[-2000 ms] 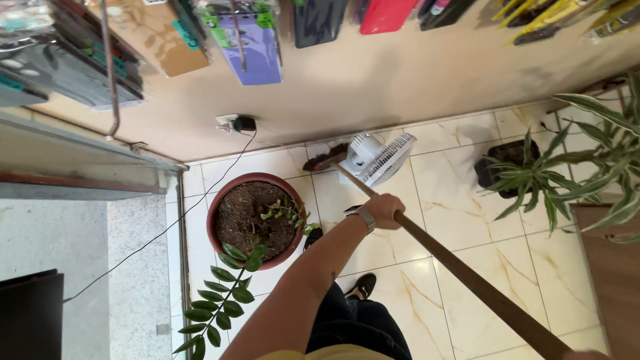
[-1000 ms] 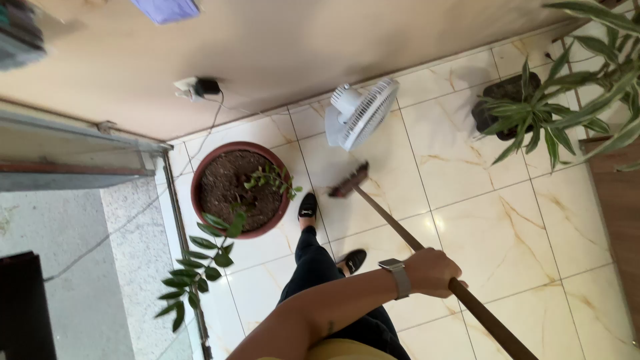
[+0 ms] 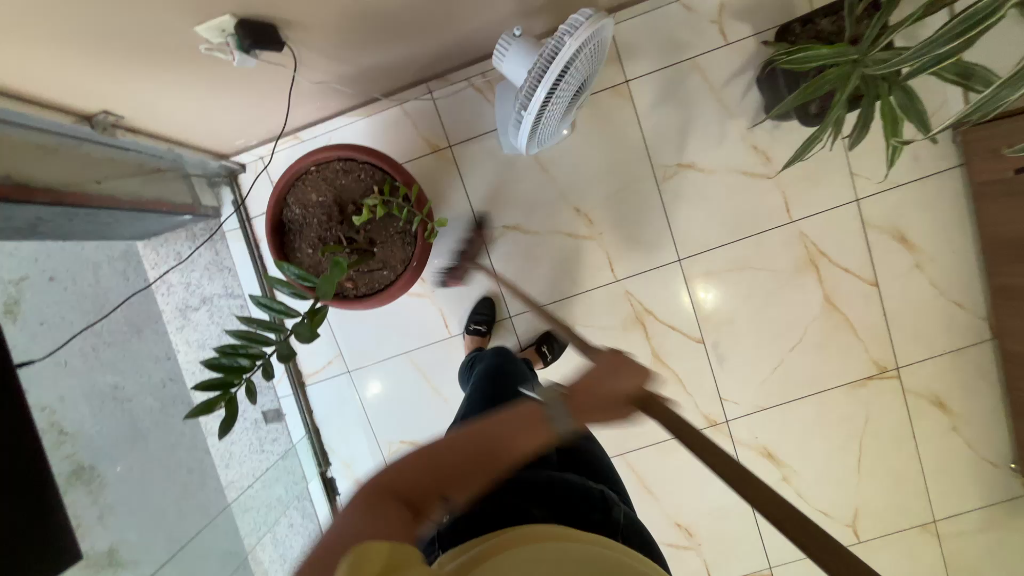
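Note:
My left hand [image 3: 612, 388], with a watch on its wrist, is closed round the brown handle of a broom [image 3: 744, 480]. The handle runs from the bottom right edge up to the broom head [image 3: 464, 254], which is blurred by motion. That dark, bristled head is low over or on the tiled floor, between the terracotta-coloured plant pot [image 3: 416, 272] and my black shoes; whether it touches the floor I cannot tell. My right hand is out of view, as is the upper end of the handle.
A white fan [image 3: 552, 88] stands by the wall, beyond the broom head. A black cord [image 3: 180, 260] runs from a wall socket across the glass door track at left. A dark planter [image 3: 800, 80] with long striped leaves stands top right, near a wooden furniture edge [image 3: 992, 208].
The broom head has moved away from beside the fan, towards my feet and the round pot. My left hand has kept its hold on the handle. The view has shifted downward, off the hanging goods.

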